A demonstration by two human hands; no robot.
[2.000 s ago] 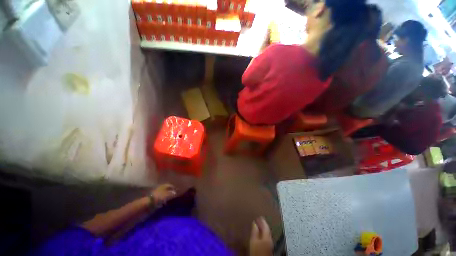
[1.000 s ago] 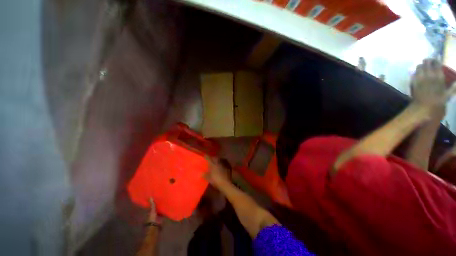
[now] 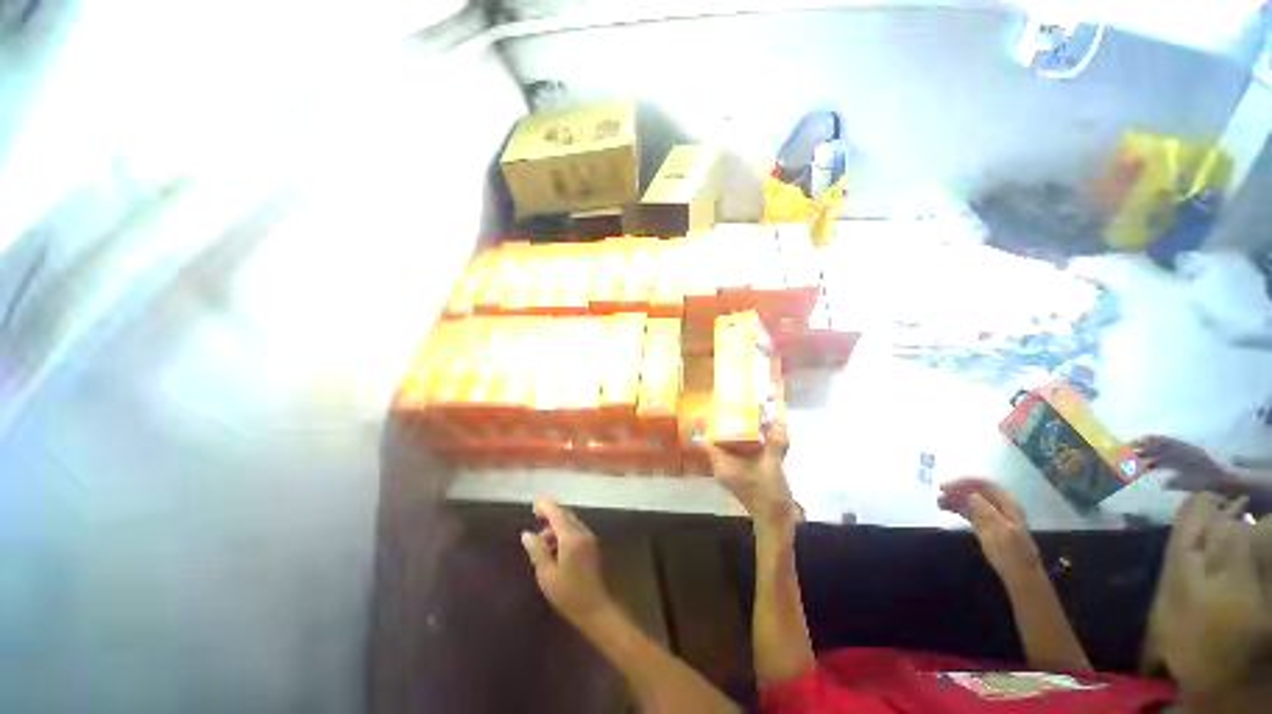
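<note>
My right hand (image 3: pixel 565 565) is raised just below the front edge of the white bench, at lower centre-left. It holds nothing, and its fingers are apart and slightly bent. The forearm comes in from the bottom edge. My left hand is out of the picture. Nearest in front stand rows of upright orange boxes (image 3: pixel 544 370) on the white bench (image 3: pixel 600 491), their tops washed out by glare. A neighbour's hand holds one orange box (image 3: pixel 739 380) at the right end of the front row.
A person in a red shirt (image 3: pixel 907 684) sits at right, reaching over the bench. Another person's hand is by a dark and orange box (image 3: pixel 1071 444). Behind stand a brown carton (image 3: pixel 572 161), a yellow item (image 3: pixel 1165 181) and a silvery-white pile (image 3: pixel 963 300). Brown cardboard shows below the bench.
The view has lifted from the floor to the bench top. The red-orange stool my hands were on is out of view. My right hand is off it; my left hand has left the picture.
</note>
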